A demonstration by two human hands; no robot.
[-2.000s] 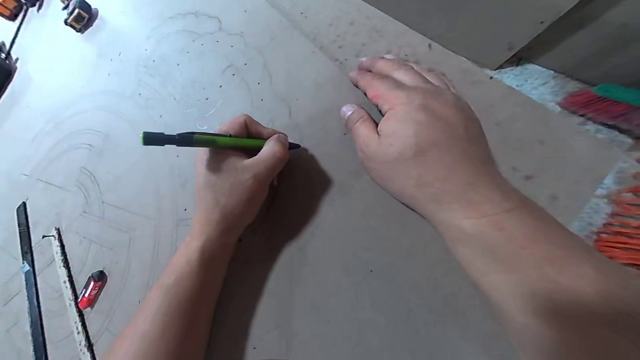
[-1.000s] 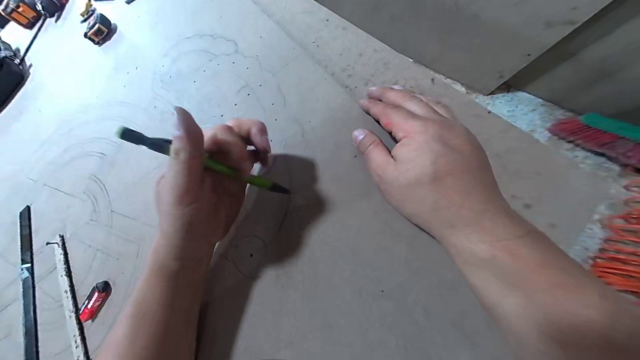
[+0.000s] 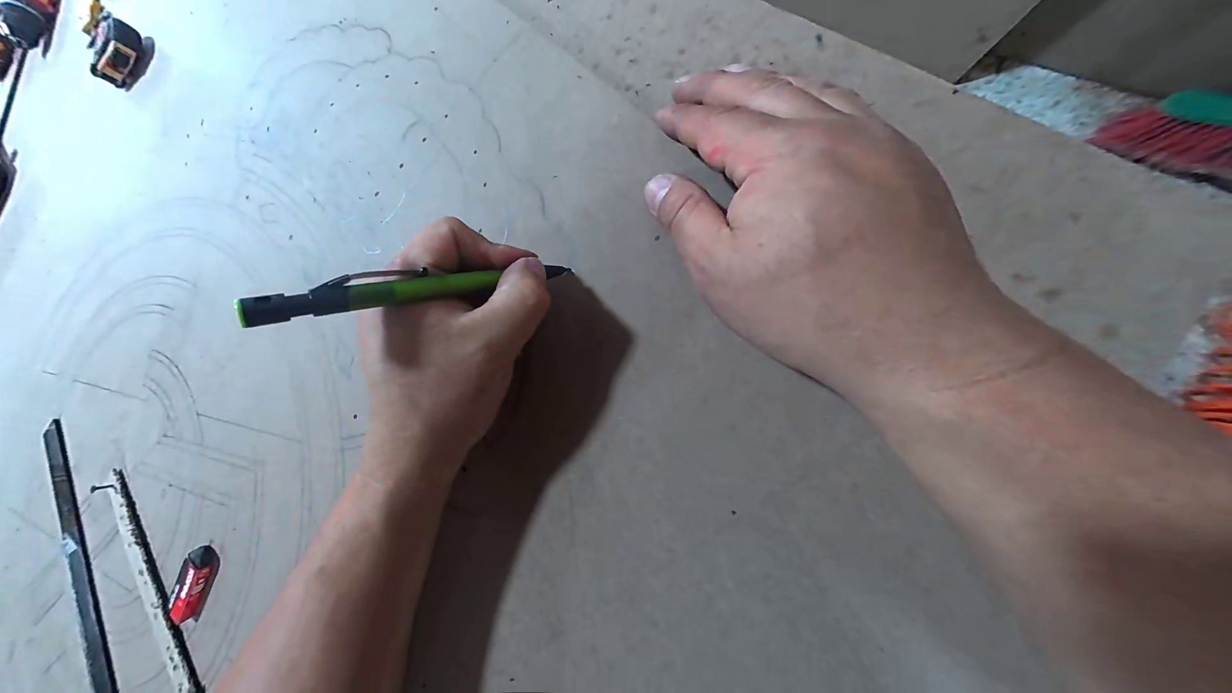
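My left hand (image 3: 443,337) holds a green and black mechanical pencil (image 3: 423,289) between thumb and fingers, its dark tip pointing right at the surface of a large pale board (image 3: 770,539). Whether the tip touches cannot be told. To the right, my right hand (image 3: 818,221) lies palm down on the board, fingers slightly spread, holding nothing. Faint pencil drawings of curves, scallops and straight lines, with small dots, cover the upper left and left of the board. My left hand and its shadow hide part of the surface.
Two narrow strips, one dark (image 3: 72,549) and one speckled (image 3: 149,568), lie at lower left beside a small red and black object (image 3: 194,582). A small black and orange device (image 3: 117,53) is at upper left. Red bristles (image 3: 1160,140) and orange bristles (image 3: 1211,371) show past the board's right edge.
A second ago the pencil was angled down to the right in my more raised left hand; now it is nearly level, its tip farther up the board. My right hand stays flat.
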